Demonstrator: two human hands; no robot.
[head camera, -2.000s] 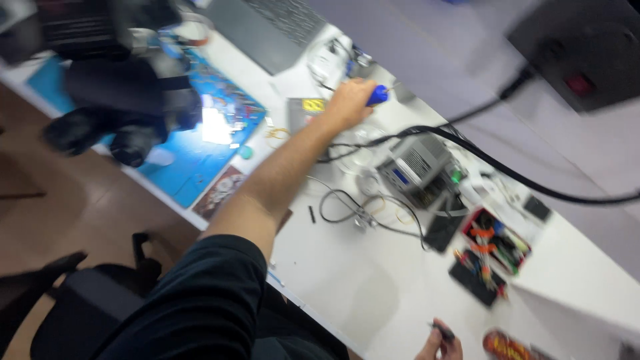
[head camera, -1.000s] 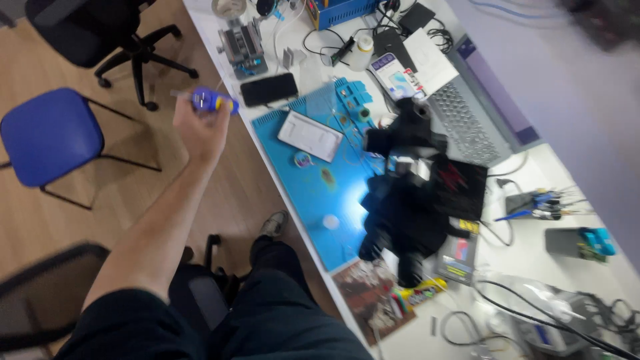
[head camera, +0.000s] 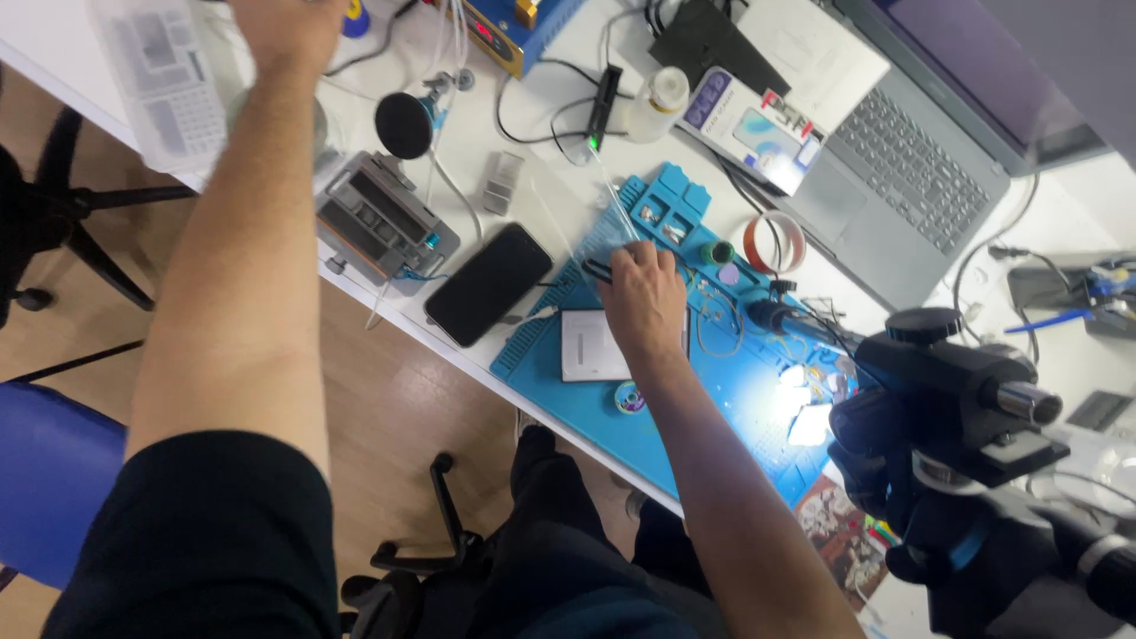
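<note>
My left hand (head camera: 288, 35) is at the top edge, its fingers cut off by the frame. A blue and yellow item (head camera: 356, 19) shows right beside it; whether the hand grips it cannot be told. My right hand (head camera: 646, 297) is closed around a slim dark tool (head camera: 597, 268), its kind unclear, over the blue work mat (head camera: 612, 437). A clear plastic piece (head camera: 612, 191) extends upward from near these fingers. Below the hand lies a white phone-sized tray or box (head camera: 587, 346), partly covered, with a small round spool (head camera: 629, 398) beside it.
A black phone (head camera: 488, 284), a metal holder with rollers (head camera: 388, 216) and a clear compartment box (head camera: 164, 89) lie to the left. A laptop (head camera: 905, 169), a screen package (head camera: 754, 129) and an orange tape roll (head camera: 774, 242) are upper right. A microscope (head camera: 950, 417) overhangs the mat's right side.
My left hand has gone from beyond the table's edge to over the table's far left part. My right hand, out of view one second ago, is now over the mat. The view has shifted a lot.
</note>
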